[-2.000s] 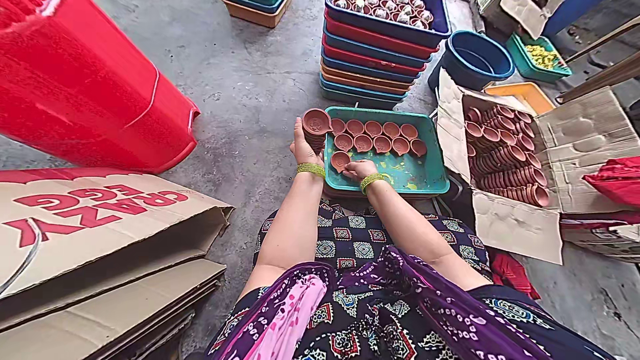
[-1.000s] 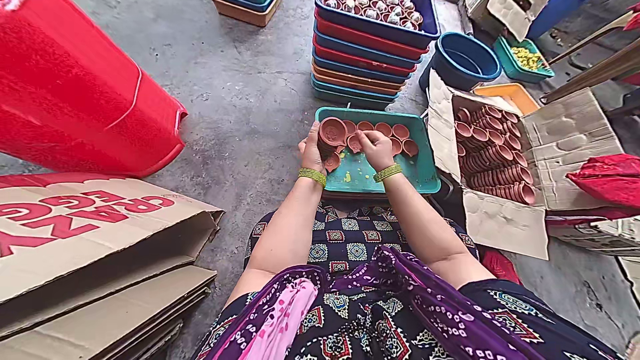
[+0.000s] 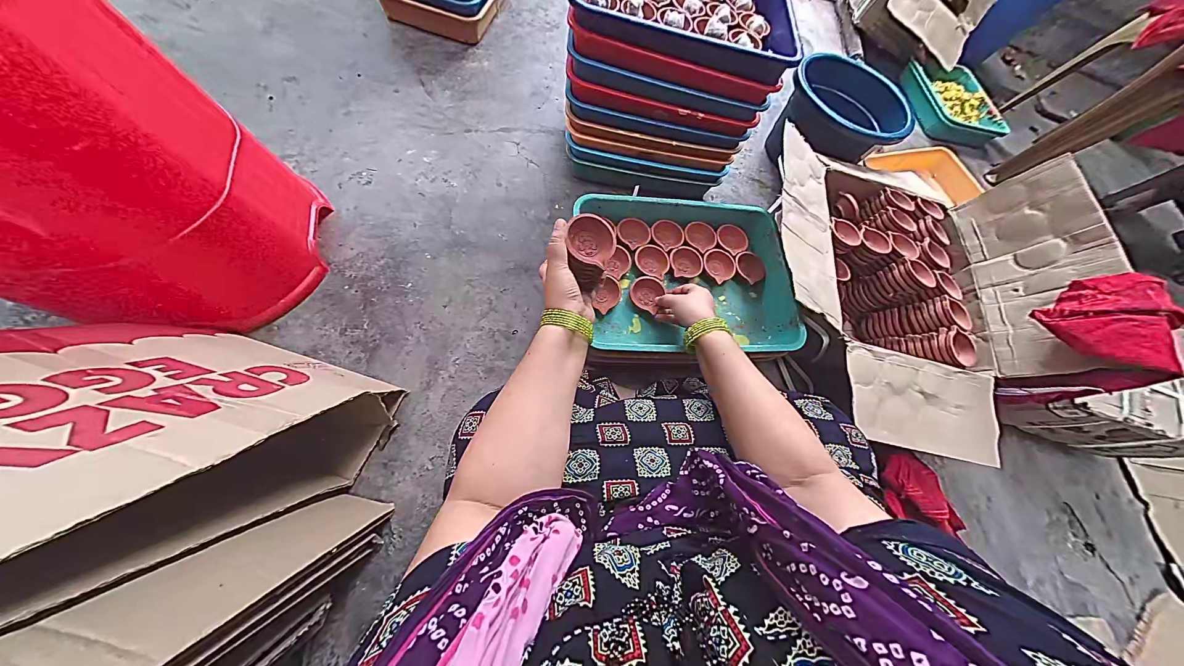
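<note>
My left hand point(image 3: 562, 270) holds a stack of clay diya lamps point(image 3: 591, 239) above the left part of a green plastic tray point(image 3: 786, 314). Small clay lamps stand in two rows across the back and middle of the tray, with one more point(image 3: 606, 295) in front at the left. Beside that one, my right hand point(image 3: 685, 304) has its fingertips on the edge of another clay lamp point(image 3: 647, 293). The tray's front right part shows bare green with yellow flecks. The tray lies just beyond my lap.
Stacked trays point(image 3: 666, 102) with filled lamps on top stand behind. At right is an open cardboard box point(image 3: 879, 388) of stacked lamps, with a blue tub point(image 3: 846, 106) beyond. A red plastic container point(image 3: 157, 176) and flattened cardboard cartons point(image 3: 185, 416) are at left.
My right hand was by the left-hand stack one second ago; it has moved down and rightward to a lamp in the tray's front row. My left hand still holds the stack.
</note>
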